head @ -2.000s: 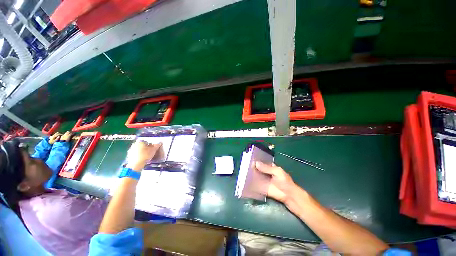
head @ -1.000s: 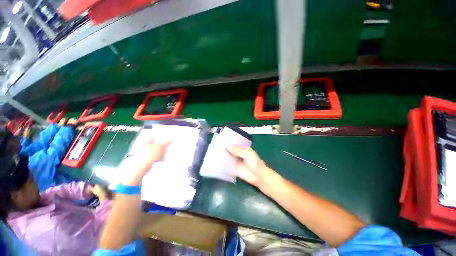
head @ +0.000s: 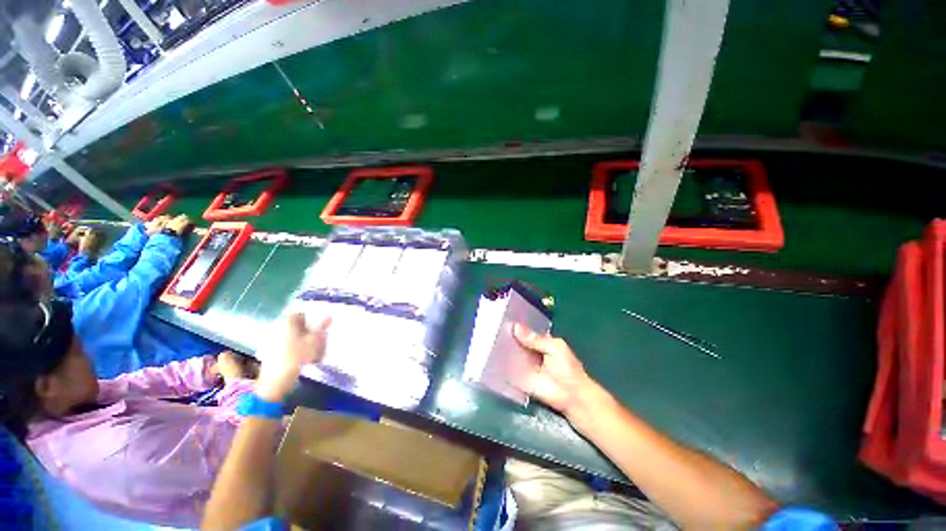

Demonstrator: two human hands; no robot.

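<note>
My right hand grips a thick stack of flat pale batteries, held tilted just above or on the green bench, thumb across the top face. Dark ends and a small yellow bit show at the stack's far edge. To its left lies a clear plastic battery tray with two rows of white batteries. My left hand, with a blue wristband, is over the tray's near left part. Its fingertips are blurred, and I cannot tell whether they hold anything.
A thin metallic stick lies right of the stack. Red foam frames are piled at the far right. Framed tablets line the green lane behind a grey upright. An open carton is below the bench edge. Another person sits at left.
The view has shifted left. My left hand has moved from the tray's far row to its near row. The stack went left toward the tray, then back right. The small white square no longer shows.
</note>
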